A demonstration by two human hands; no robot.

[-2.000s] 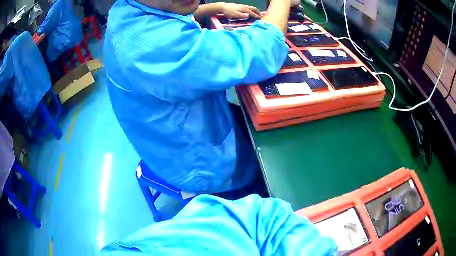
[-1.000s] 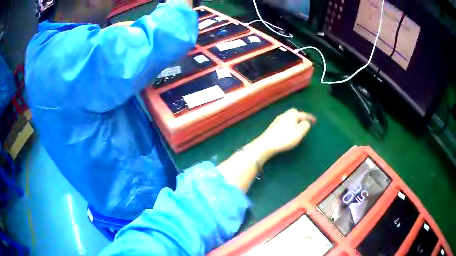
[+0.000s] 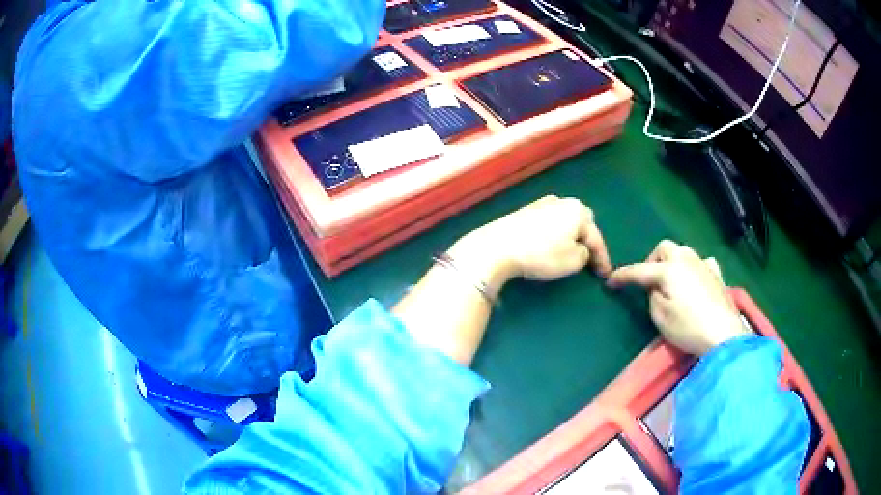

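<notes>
My left hand (image 3: 551, 242) is over the green mat (image 3: 551, 338), its index finger extended and other fingers curled. My right hand (image 3: 686, 295) reaches in from the right, its index fingertip meeting or nearly meeting the left one low over the mat. No object shows in either hand. Below them is an orange foam tray (image 3: 589, 416), cut off by the lower edge. It holds a phone with a white screen (image 3: 607, 474) and dark phones (image 3: 826, 474). My right sleeve and forearm hide part of the tray and another phone.
A stack of orange trays (image 3: 464, 184) with dark, white-labelled phones stands beyond my left hand. A person in a blue smock (image 3: 164, 193) sits at the left, an arm over the stack. A white cable (image 3: 667, 135) loops near a monitor (image 3: 773, 87) at the back right.
My right hand has come into view over the tray, its fingertip at my left one. My left hand has moved little since one second ago; earlier only my sleeve showed.
</notes>
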